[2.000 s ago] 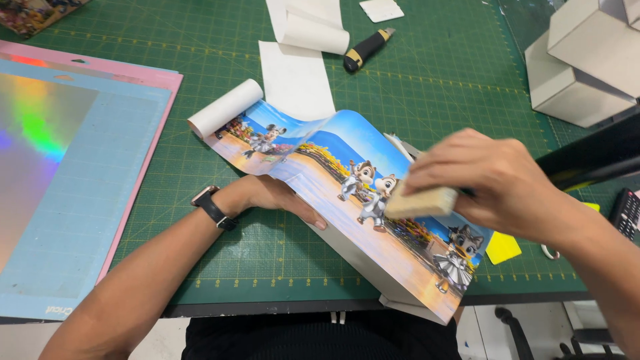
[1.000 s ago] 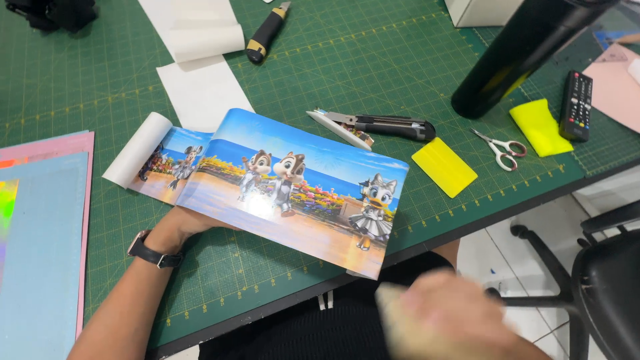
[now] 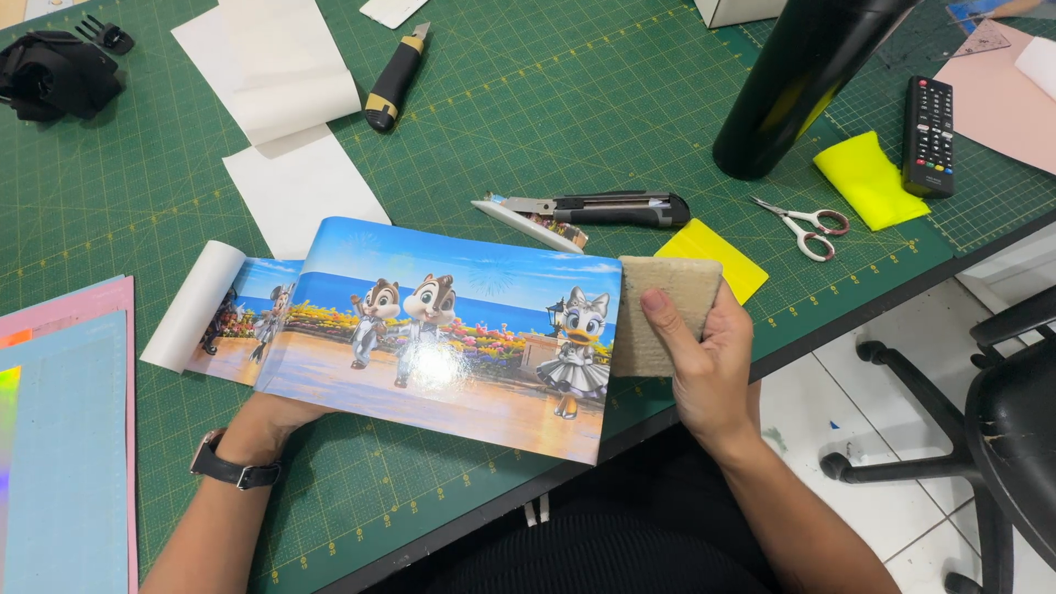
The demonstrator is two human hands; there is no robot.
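A glossy printed sheet with cartoon characters (image 3: 487, 330) lies smooth over a panel, and its left end runs into a white-backed roll (image 3: 194, 305). My left hand (image 3: 289, 412) supports it from beneath at the lower left, its fingers hidden under the print. At the print's right edge, my right hand (image 3: 709, 355) holds a beige felt-like block (image 3: 668, 313), thumb on top. Behind the print lie a grey and black snap-off utility knife (image 3: 619, 208) and a small white-edged piece (image 3: 528, 223). A yellow card (image 3: 718, 260) rests just beyond the block.
Green cutting mats (image 3: 528, 107) cover the table. On them are white backing paper (image 3: 289, 74), a black and tan cutter (image 3: 396, 78), small scissors (image 3: 804, 227), a yellow cloth-like piece (image 3: 870, 181), a remote control (image 3: 928, 136) and a black cylinder (image 3: 800, 82). Coloured sheets (image 3: 66, 412) lie left.
My right hand was over the print with the block, then blurred below its lower right corner, and is now at its right edge. The view has shifted to the right.
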